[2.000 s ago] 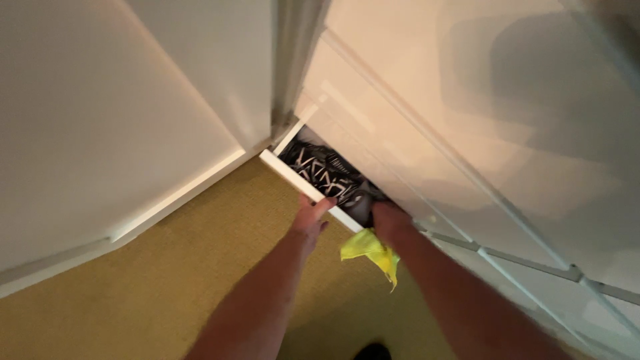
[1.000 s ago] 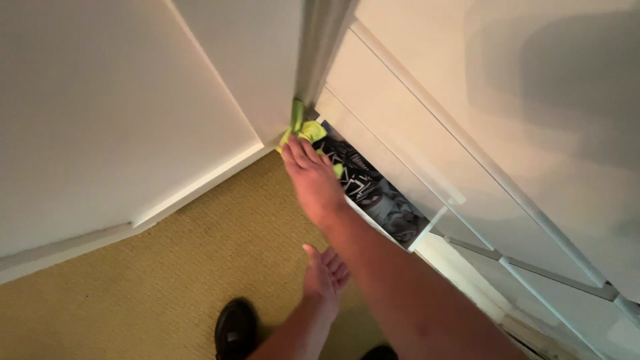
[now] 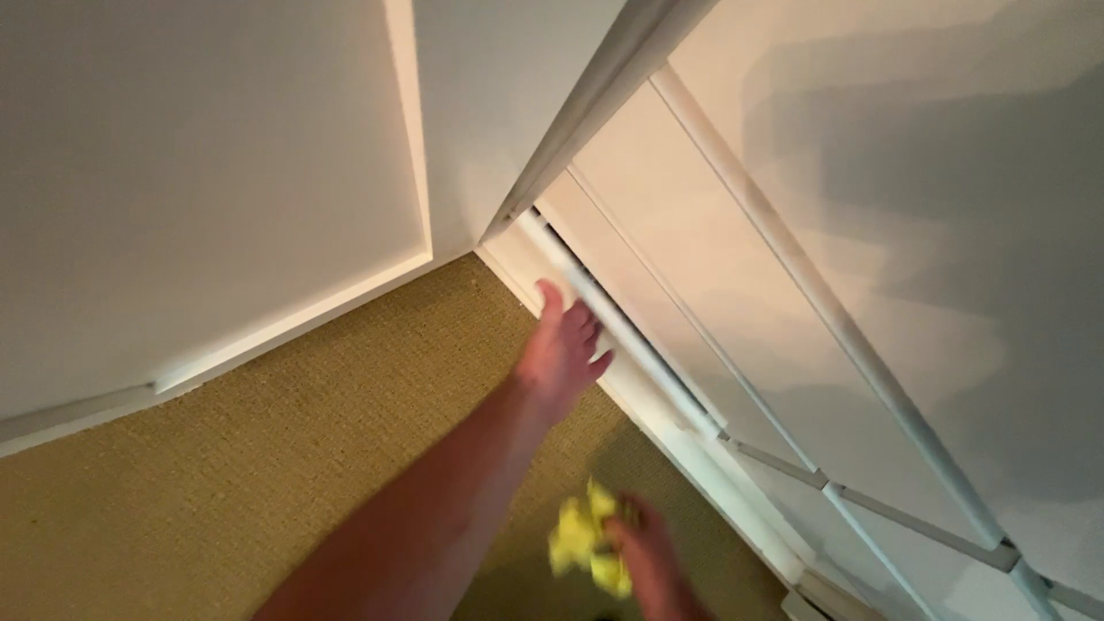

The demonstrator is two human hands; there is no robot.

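My left hand [image 3: 565, 349] is at the front of a low white drawer [image 3: 621, 328], fingers spread and nothing held. The drawer is nearly closed, with a thin dark gap along its top edge. Below and to the right, my right hand [image 3: 642, 548] grips a crumpled yellow cloth [image 3: 591, 539] above the carpet; both are blurred. What lies inside the drawer is hidden.
White drawer fronts [image 3: 862, 259] rise on the right. A white panelled surface [image 3: 216, 172] stands on the left and meets the drawer unit's frame at a corner. Tan carpet [image 3: 345, 431] covers the floor between them.
The drawer, open before with dark patterned items showing, has been pushed nearly closed. My right hand has moved with the yellow cloth from the drawer's far corner back toward me. My left hand has reached the drawer front.
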